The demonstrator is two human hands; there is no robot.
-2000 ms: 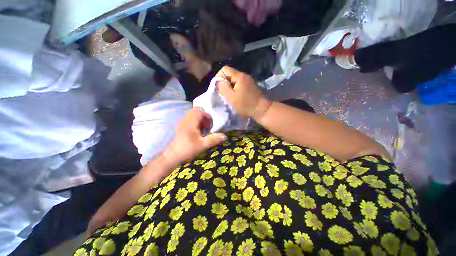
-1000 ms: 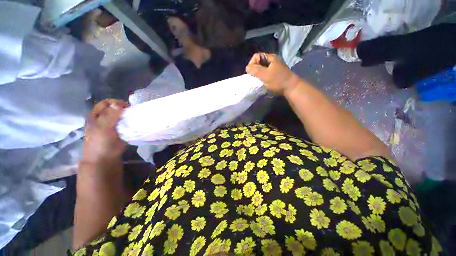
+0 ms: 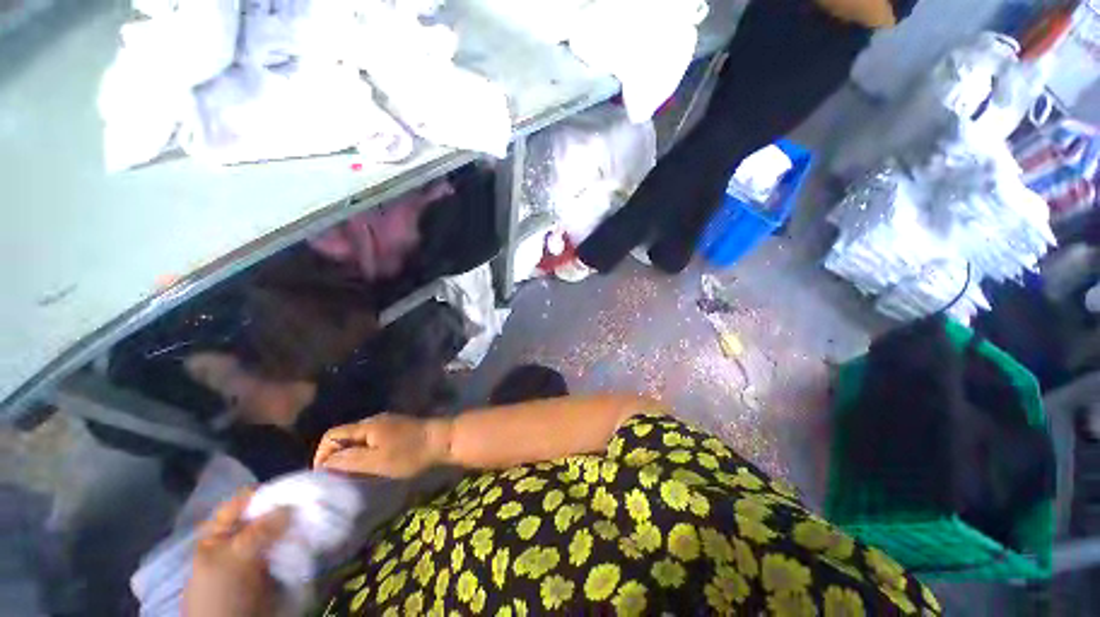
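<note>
The white garment (image 3: pixel 316 512) is bunched up at the lower left, over my lap, and slightly blurred. My left hand (image 3: pixel 235 557) is at the lower left, cut by the bottom edge, and closed on the garment's left side. My right hand (image 3: pixel 380 446) is just above the garment's right side with its fingers curled. A small dark sliver shows between its fingers, too little to tell if it is a tool. I cannot tell whether this hand touches the cloth.
A pale table (image 3: pixel 109 259) with loose white garments (image 3: pixel 326 103) spans the upper left. A person in dark clothing (image 3: pixel 736 109) stands beyond it. A blue basket (image 3: pixel 750 223), white bagged bundles (image 3: pixel 941 223) and a green crate (image 3: pixel 844 470) are on the right.
The view has swung right and up, bringing in the tabletop, person and crate. The garment, stretched between both hands one second ago, is now bunched, and my hands are closer together.
</note>
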